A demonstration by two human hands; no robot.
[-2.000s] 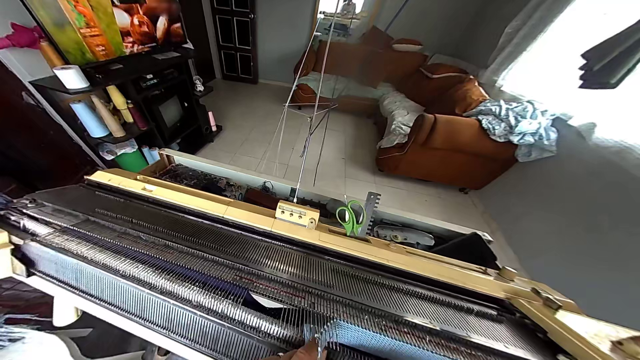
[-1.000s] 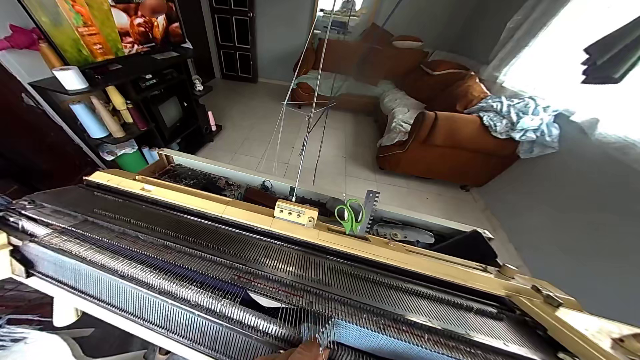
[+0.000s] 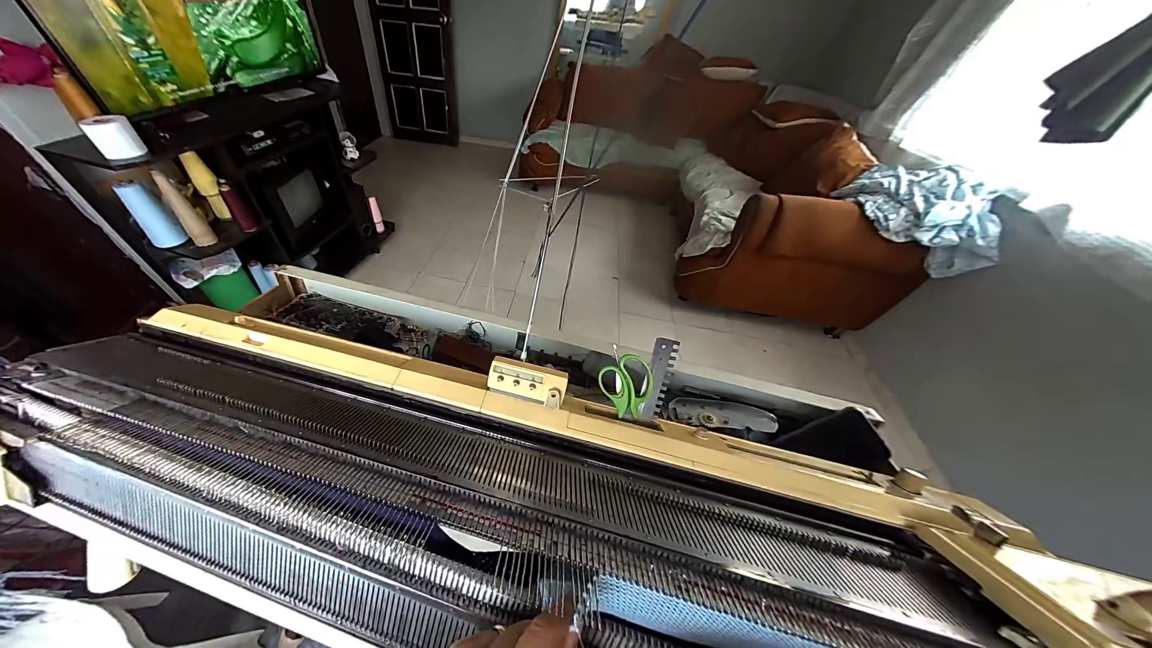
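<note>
A double-bed knitting machine with two metal needle beds runs across the foreground. My left hand shows only as fingers at the bottom edge, closed on a small clear plastic piece at the front needles. Light blue knitted fabric lies between the beds just right of the fingers. Thin strands cross the gap to their left, over dark blue material. Which hand this is rests on its lower-left approach; the rest of it is cut off. My right hand is out of view.
Green-handled scissors and a notched grey strip stand in the rear rail. A cream dial block sits beside the yarn mast. Beyond are a brown sofa, a shelf with yarn cones and a television.
The picture on the television has changed. The fingers remain at about the same spot by the blue fabric, with only a slight shift.
</note>
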